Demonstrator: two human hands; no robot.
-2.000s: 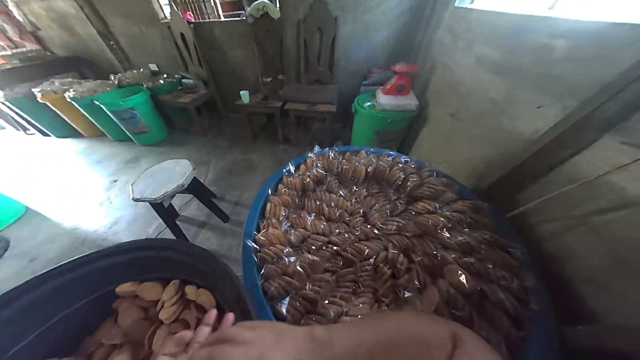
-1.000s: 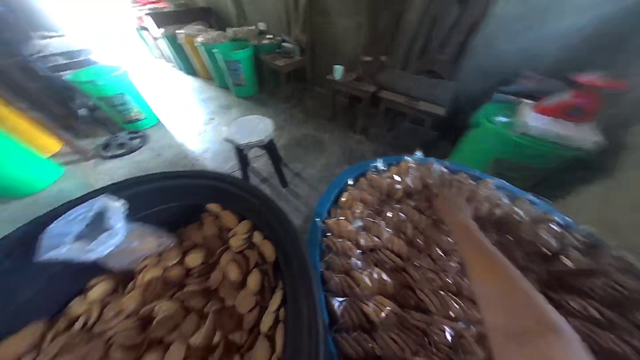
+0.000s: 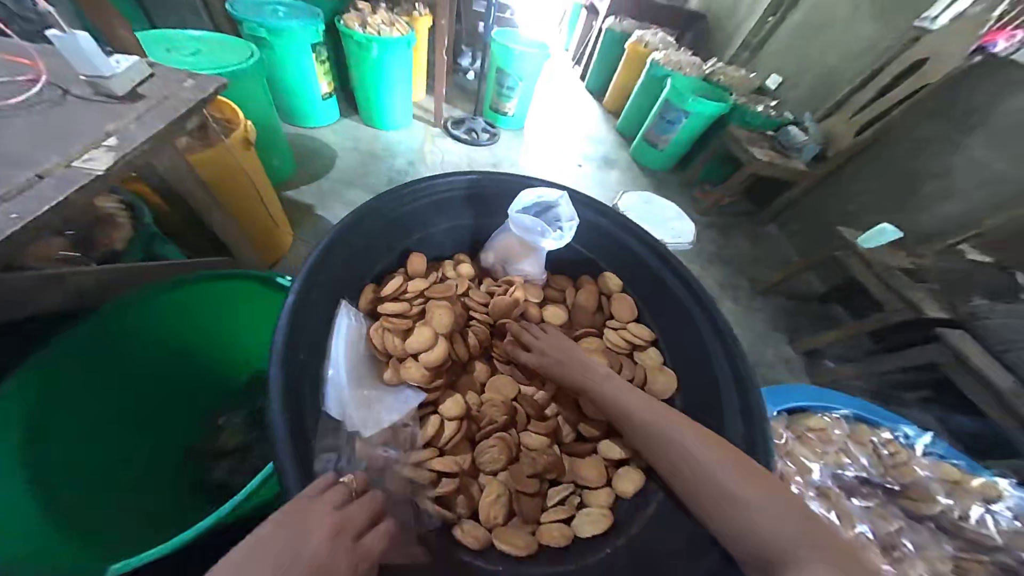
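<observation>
A round black plastic tub (image 3: pixel 512 186) holds a heap of loose round brown cookies (image 3: pixel 500 456). My right hand (image 3: pixel 552 352) rests on the heap near its middle, fingers spread among the cookies; whether it grips any cannot be told. At the tub's near left, my left hand (image 3: pixel 340 520), with a ring on one finger, has its fingers at a clear plastic bag (image 3: pixel 384 456); its thumb side is blurred. Flat white plastic bags (image 3: pixel 360 384) lie above that hand against the tub's left wall. An open-mouthed, partly filled plastic bag (image 3: pixel 520 248) stands at the far side.
A blue tub (image 3: pixel 872 408) of packed cookies stands at the lower right, an open green bin (image 3: pixel 144 400) at the left. Beyond are a white-topped stool (image 3: pixel 656 218), a wooden table (image 3: pixel 96 136), green bins (image 3: pixel 376 80) and a wooden chair or bench (image 3: pixel 896 288).
My right hand was over the blue tub's packed bags one second ago and is now among the loose cookies. My left hand has come into view. The view has swung left.
</observation>
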